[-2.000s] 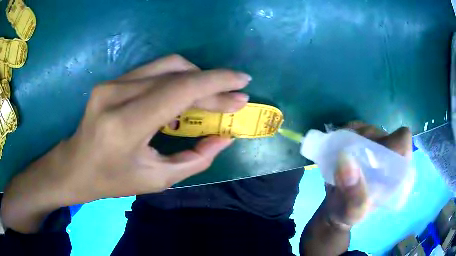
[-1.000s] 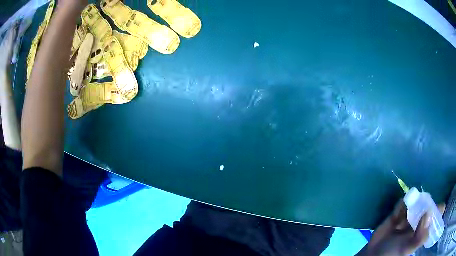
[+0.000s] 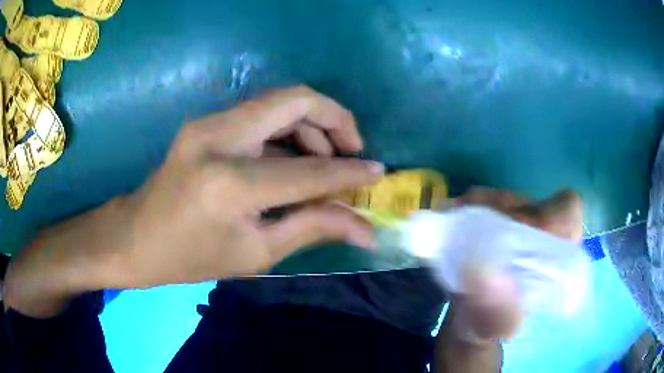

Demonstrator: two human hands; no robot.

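My left hand (image 3: 240, 182) is at the middle of the view, its thumb and fingers closed on a yellow plastic shell (image 3: 408, 191). The shell's right end sticks out past the fingertips; its left part is hidden by the fingers. My right hand (image 3: 495, 302), blurred, holds a translucent white glue bottle (image 3: 510, 248) on its side, cap to the left. The yellow-green dispensing needle (image 3: 384, 217) lies along the near side of the shell, close to my left fingertips. Whether the needle touches the shell, and any liquid, I cannot tell.
A pile of yellow shells (image 3: 54, 36) lies on the dark green table (image 3: 510, 116) at the far left, cut off by the picture's edge. The table's curved front edge runs below my hands. Bright blue floor shows beneath. Grey textured material (image 3: 633, 255) is at the right edge.
One second ago my left arm reached over the pile at the left and the bottle was at the lower right. Now my left hand holds a shell at the middle and the bottle is beside it.
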